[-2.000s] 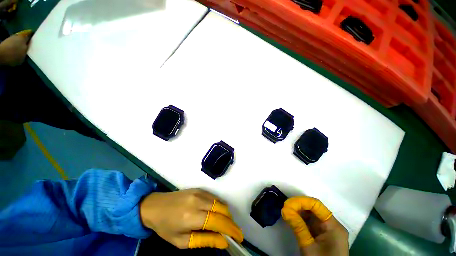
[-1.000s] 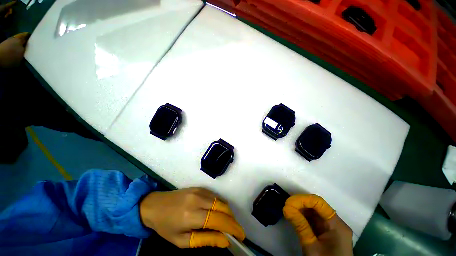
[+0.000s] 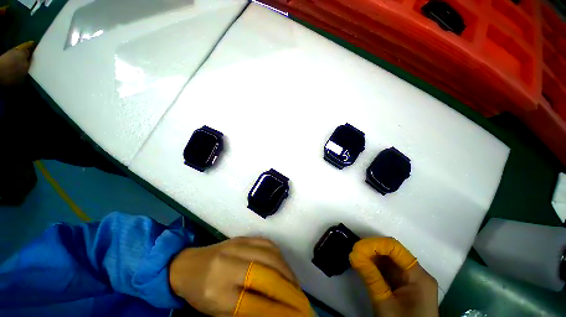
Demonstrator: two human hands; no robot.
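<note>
Several black smartwatch bodies lie on the white foam mat (image 3: 291,80). The nearest smartwatch body (image 3: 334,249) lies at the mat's near edge, with my right hand's fingertips touching its right side. My right hand (image 3: 394,275) wears yellow-orange finger cots, with thumb and forefinger curled together at the watch. My left hand (image 3: 242,278) is at the bottom edge, left of that watch; its finger cots show but its fingertips are cut off, so what it holds is hidden. One watch body (image 3: 344,146) shows a white patch.
Red-orange foam trays (image 3: 397,56) stand at the upper right, with a black unit in a pocket. A whitish bottle (image 3: 524,252) lies at the lower right near a white piece (image 3: 560,197). Clear film (image 3: 133,28) lies on the far mat. Another person's hand (image 3: 15,64) is at the left edge.
My left hand has turned and moved down, and the pale edge seen between its fingers is out of view. My right hand stays at the nearest watch. The view has shifted slightly.
</note>
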